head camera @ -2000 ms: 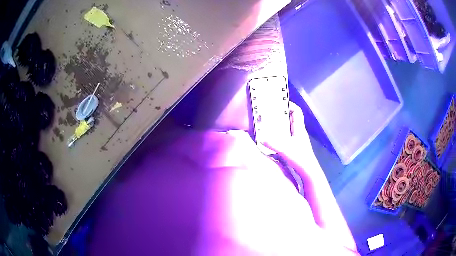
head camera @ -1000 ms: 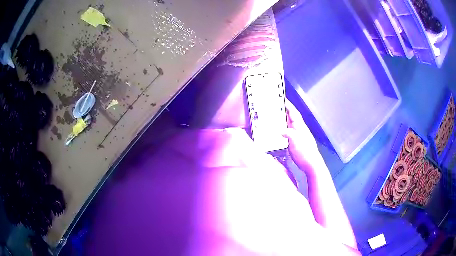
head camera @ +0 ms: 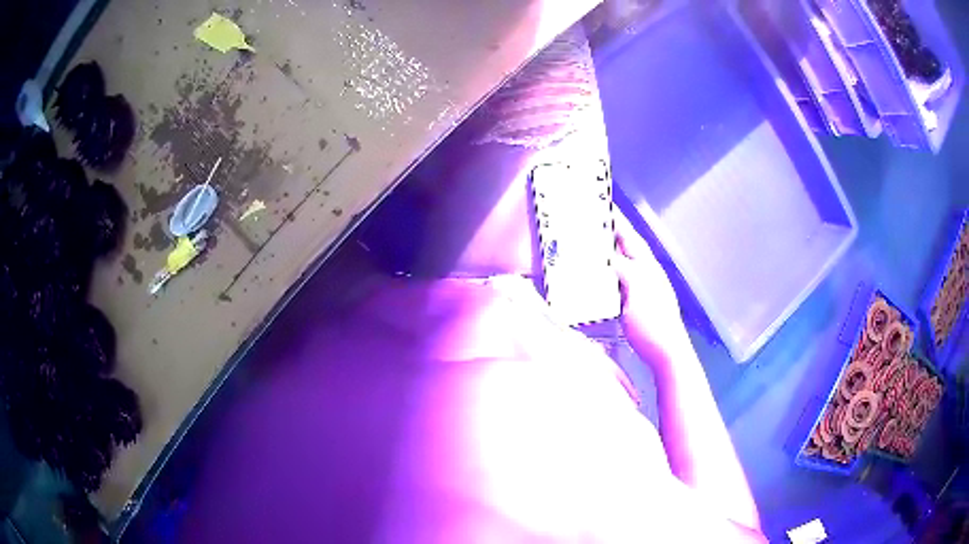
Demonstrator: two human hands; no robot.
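A pale rectangular mobile phone [head camera: 577, 244] is held upright over the lap, its face washed out by glare. My right hand [head camera: 635, 278] is around its right and lower edge, overexposed and partly lost in the glare. I cannot make out my left hand in the purple and white glare. On the tan cardboard [head camera: 308, 53] at left lies a pointed tool with a white oval middle [head camera: 193, 210] and a yellow end. Black spiky balls [head camera: 64, 266] are piled along the left edge.
A yellow scrap [head camera: 221, 33] lies at the cardboard's back. A large empty blue crate [head camera: 733, 202] stands right of the lap. Crates of orange-pink rings [head camera: 871, 393] stand at far right, stacked crates [head camera: 850, 64] at upper right. The bench edge runs diagonally.
The view has shifted slightly back and forth. The phone stays in my right hand, and the fingers at its right edge have shifted a little. The things on the cardboard have not moved.
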